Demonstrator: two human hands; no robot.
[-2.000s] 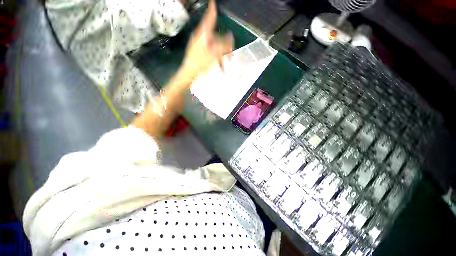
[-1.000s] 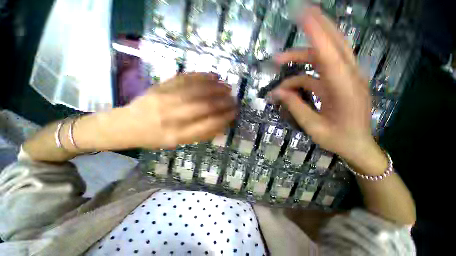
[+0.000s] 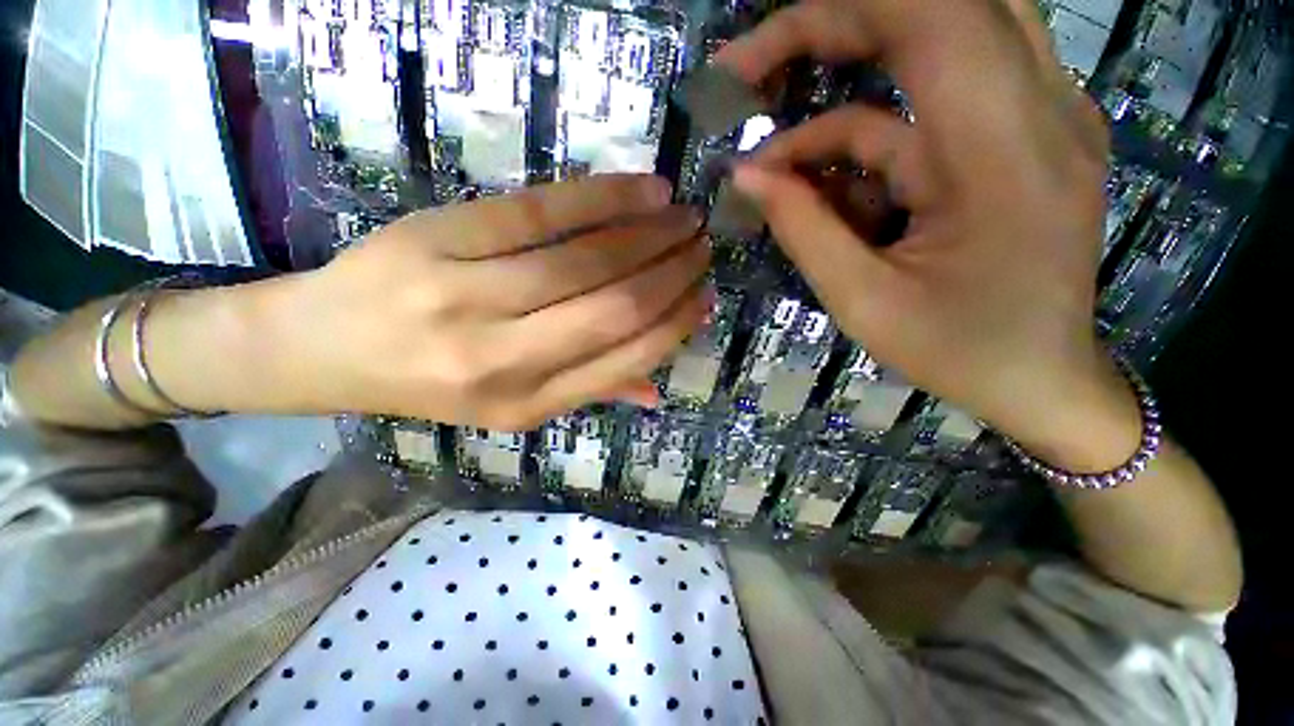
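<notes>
My left hand (image 3: 497,305) is over the tray with its fingers together and fingertips near the picture's middle. Whether it holds something is hidden under the fingers. My right hand (image 3: 951,213) pinches a small dark grey adhesive pad (image 3: 735,213) between thumb and fingertip, close to my left fingertips. Another grey pad (image 3: 718,102) shows at a raised finger of my right hand. Below both hands lies the blister tray (image 3: 568,496) with rows of circuit boards (image 3: 781,348). The boards carry green and silver parts and pale squares.
White pad sheets (image 3: 128,128) with pale grey panels lie fanned at the upper left. A dark pink edge (image 3: 263,156), perhaps the phone, shows between the sheets and the tray. A dark surface lies at the right rim.
Two seconds ago one hand was reaching over the sheets. One second ago both hands were over the tray; now they are closer together, and the view is sharper.
</notes>
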